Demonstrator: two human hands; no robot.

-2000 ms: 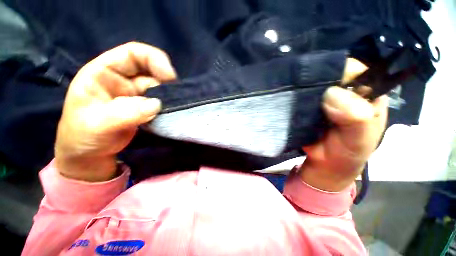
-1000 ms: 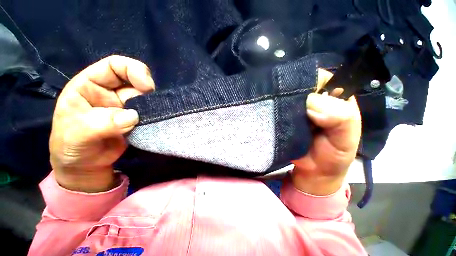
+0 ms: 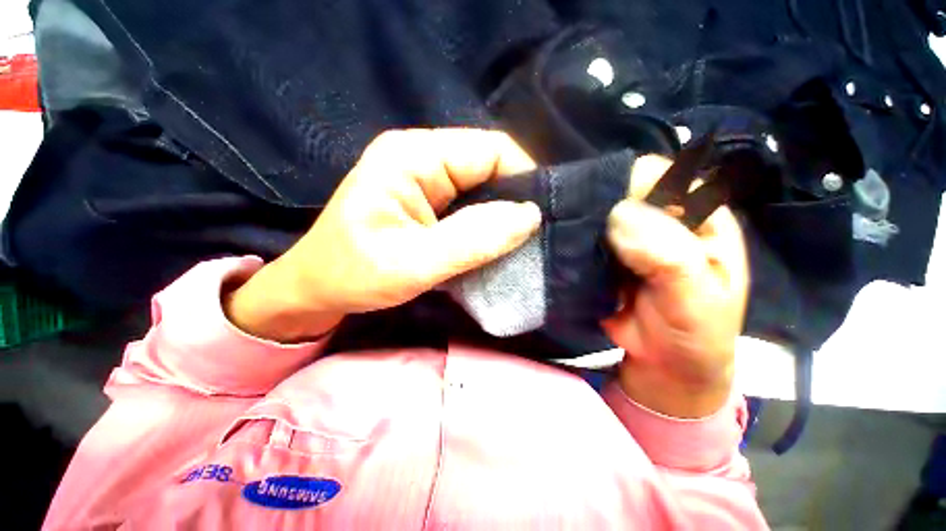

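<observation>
A dark denim jacket [image 3: 311,93] spreads across the table in front of me. My left hand [image 3: 415,223] pinches its doubled band [image 3: 586,197] between thumb and fingers, near a stitched seam. My right hand [image 3: 679,259] grips the band's right end with the thumb on top. Dark snips [image 3: 690,182] lie in my right hand with the pointed blades up, away from the band. The pale grey wrong side [image 3: 510,285] shows below the band. The band's far edge is partly hidden by my fingers.
Round metal buttons [image 3: 601,72] show on the jacket behind my hands. The white table [image 3: 882,358] shows at the right, with a dark strap [image 3: 799,410] hanging over its front edge. Red material [image 3: 19,83] lies at the far left. A green crate [image 3: 21,311] is below left.
My left hand has moved right along the band, close to my right hand. Less of the grey wrong side shows. The view has shifted, and red material now appears at the far left.
</observation>
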